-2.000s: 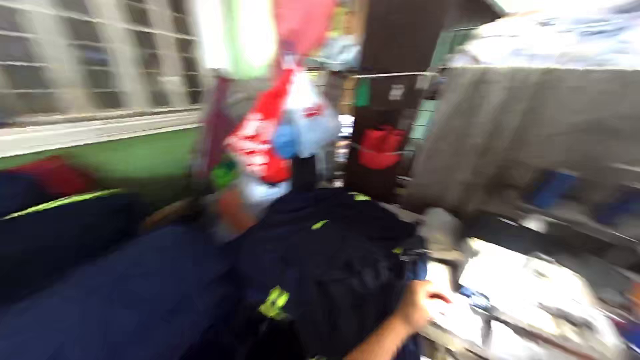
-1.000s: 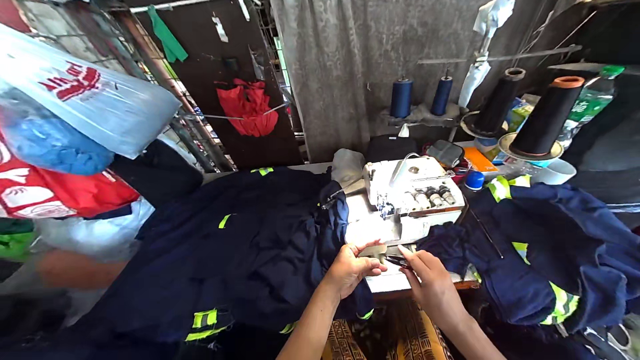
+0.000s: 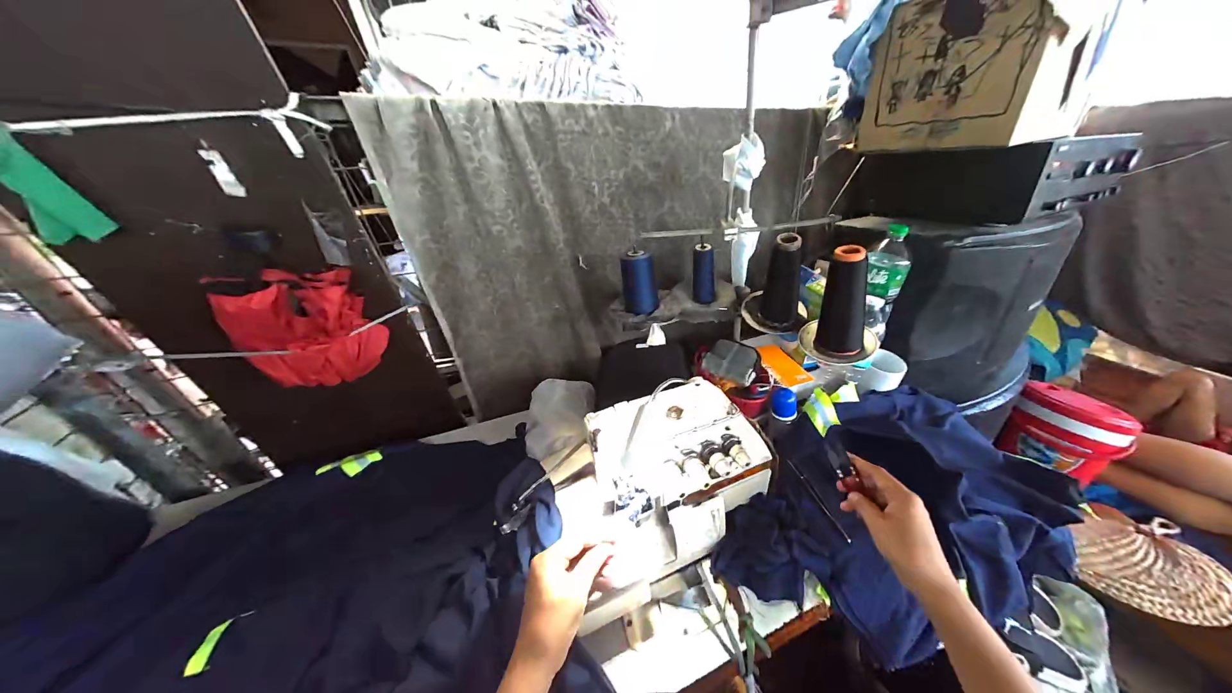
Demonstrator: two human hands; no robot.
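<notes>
My left hand (image 3: pixel 561 592) is at the front left of a white overlock sewing machine (image 3: pixel 679 433), thumb and fingers near each other; whether it holds something small is unclear. In my right hand (image 3: pixel 885 515) is a small dark-handled tool (image 3: pixel 847 474), its kind not clear, above navy cloth with reflective strips (image 3: pixel 914 443) right of the machine. A thin dark rod (image 3: pixel 818 499) lies on that cloth. More navy fabric (image 3: pixel 318 568) spreads left of the machine. Blue thread spools (image 3: pixel 639 282) and black thread cones (image 3: pixel 843 303) stand behind.
A blue-capped bottle (image 3: pixel 783 404) and a white cup (image 3: pixel 883 371) stand behind the cloth. At right are a dark drum (image 3: pixel 962 298), a red bucket (image 3: pixel 1068 428) and a woven fan (image 3: pixel 1155 568). Another person's bare legs (image 3: pixel 1169 467) show beyond the bucket. A grey curtain (image 3: pixel 520 231) hangs behind.
My hands were together in front of the machine one second ago and are now apart. My right hand has moved right with the dark tool, over the navy cloth. The view has shifted right.
</notes>
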